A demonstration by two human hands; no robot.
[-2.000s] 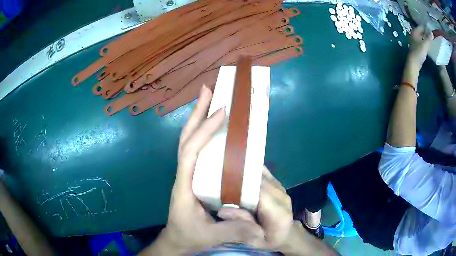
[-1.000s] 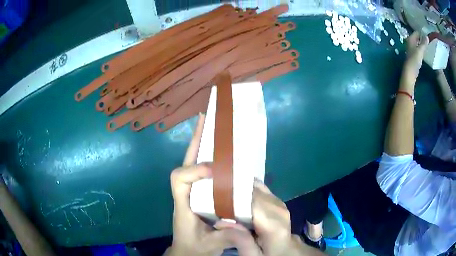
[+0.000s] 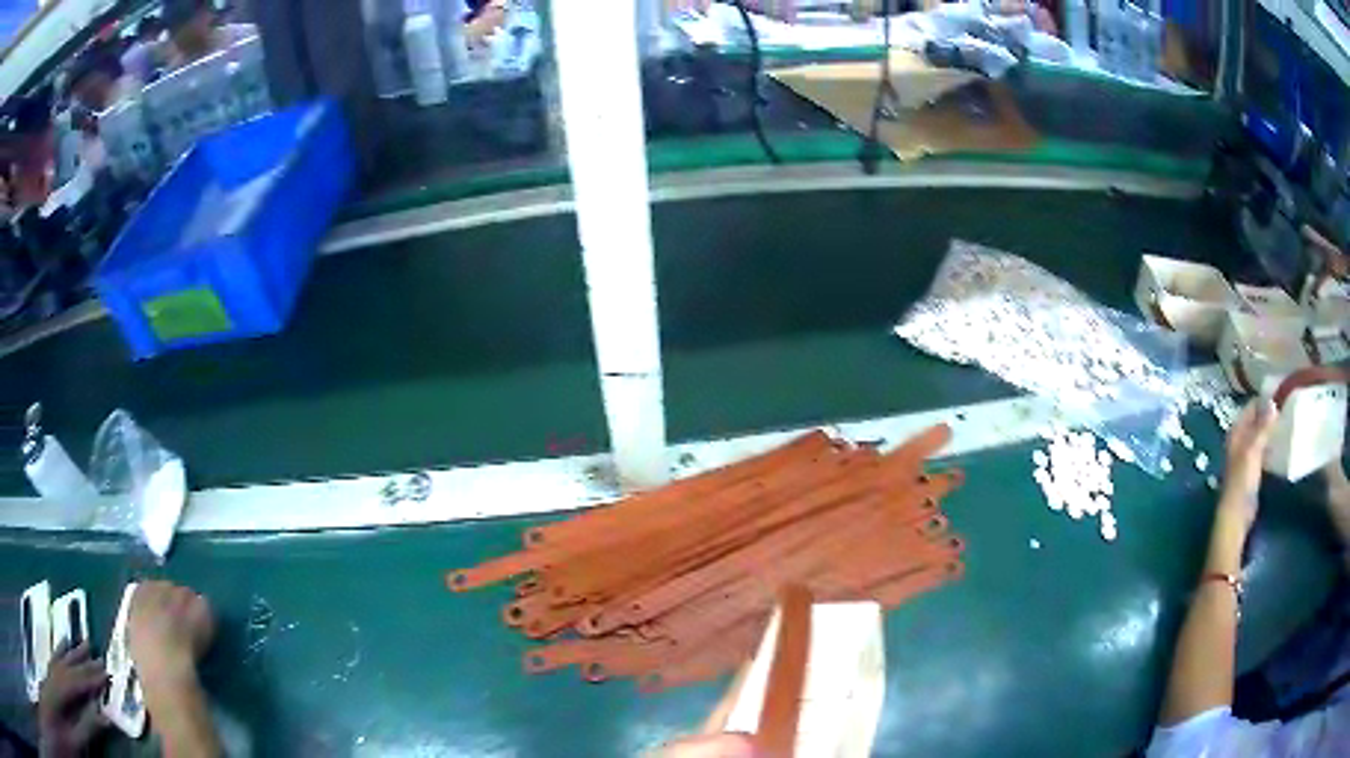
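A cream housing (image 3: pixel 844 674) with a brown strap (image 3: pixel 786 674) along its narrow face is at the bottom edge, its lower part cut off. My left hand (image 3: pixel 718 733) shows only as fingers at the housing's left side, holding it. My right hand is not in view. A pile of loose brown straps (image 3: pixel 726 555) lies just beyond the housing. A small heap of white caps (image 3: pixel 1076 477) lies right of the pile.
A clear bag of white caps (image 3: pixel 1036 333) lies behind the heap. A pale post (image 3: pixel 604 252) rises from the rail. A blue bin (image 3: pixel 230 237) stands upper left. Coworkers' hands hold white frames (image 3: pixel 125 666) at left and a strapped housing (image 3: pixel 1303 430) at right.
The view has tilted up, so the housing and my hands sit lower in the picture. My right hand has gone out of view. The post, blue bin and left coworker's hands now show.
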